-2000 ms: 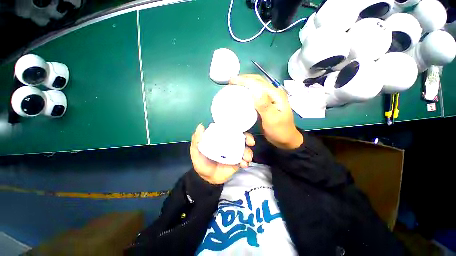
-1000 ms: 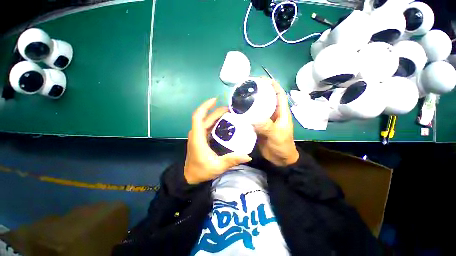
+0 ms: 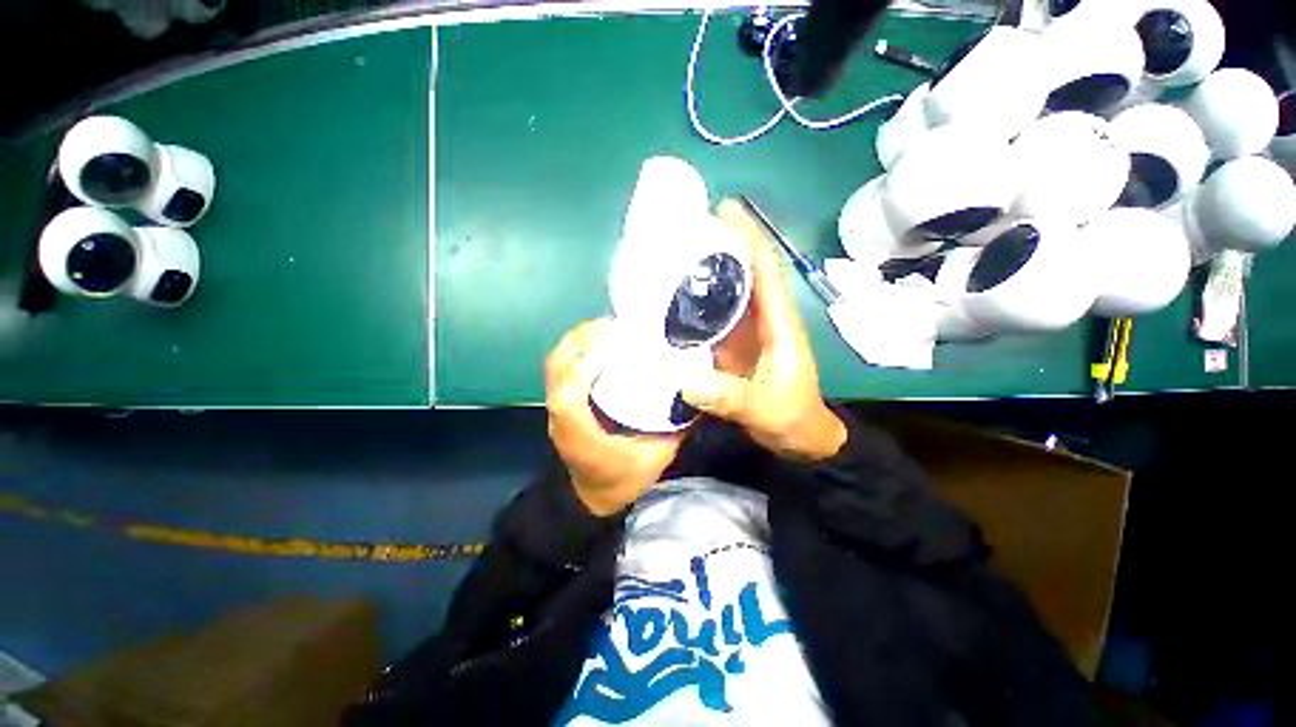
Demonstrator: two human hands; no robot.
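A white camera (image 3: pixel 647 305) with a round ball head and a smaller base is held above the bench's front edge. The black oval face on its head points to the upper right. My left hand (image 3: pixel 604 426) grips the base from the left and below. My right hand (image 3: pixel 775 362) grips the camera from the right, its thumb near the dark opening of the base. A white shell (image 3: pixel 671 185) lies on the green bench just behind the head and is partly hidden by it.
Several white cameras (image 3: pixel 1052 185) are piled at the right, two cameras (image 3: pixel 107 256) stand at the left. A screwdriver (image 3: pixel 782 244), a crumpled white sheet (image 3: pixel 884 320), a yellow-black knife (image 3: pixel 1111 355) and a looped white cable (image 3: pixel 725 138) lie on the bench. A cardboard box (image 3: pixel 1045 526) is below right.
The camera was first seen with its face hidden, then facing the upper left, and has now turned to face the upper right. Both hands have shifted their hold on it.
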